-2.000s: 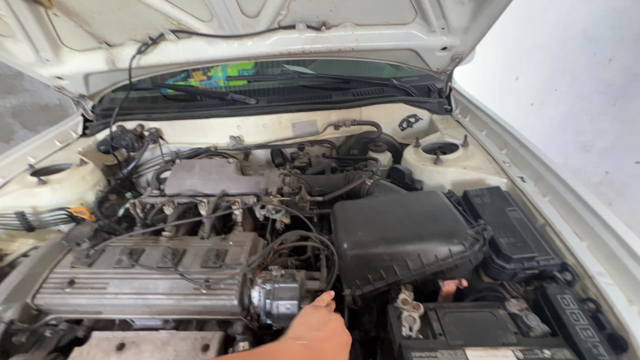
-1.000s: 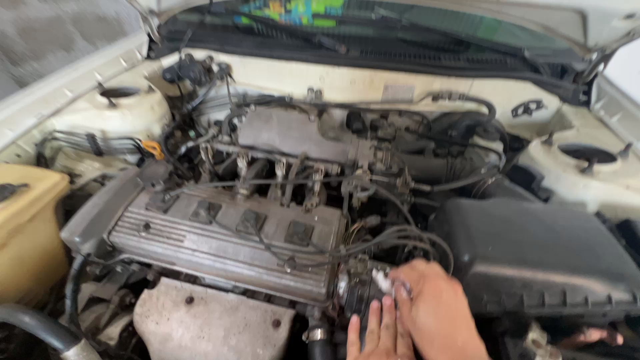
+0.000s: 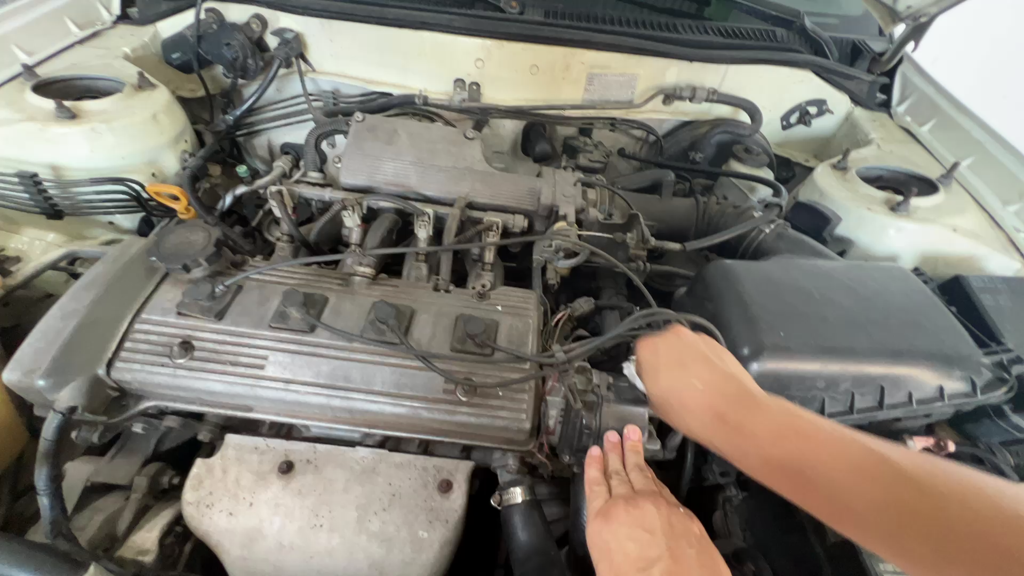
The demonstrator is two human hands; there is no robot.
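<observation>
My left hand (image 3: 644,512) lies palm down with extended fingertips against the metal housing of the distributor (image 3: 620,412), at the right end of the ribbed valve cover (image 3: 336,360). Behind it, my right hand (image 3: 692,384) curls down beside the distributor, below the spark plug wires (image 3: 608,340). A crumpled white cloth or paper (image 3: 634,376) shows at its fingers, which are mostly hidden. The left hand grips nothing visible.
To the right of my right hand is the black air filter housing (image 3: 848,328). A metal heat shield (image 3: 328,504) and a clamped black hose (image 3: 528,520) are at the front. The intake manifold (image 3: 440,164) lies behind the valve cover.
Two seconds ago only one hand showed near the distributor; one second ago both were there. Since then my right hand has moved to the distributor's far right side. The view has shifted.
</observation>
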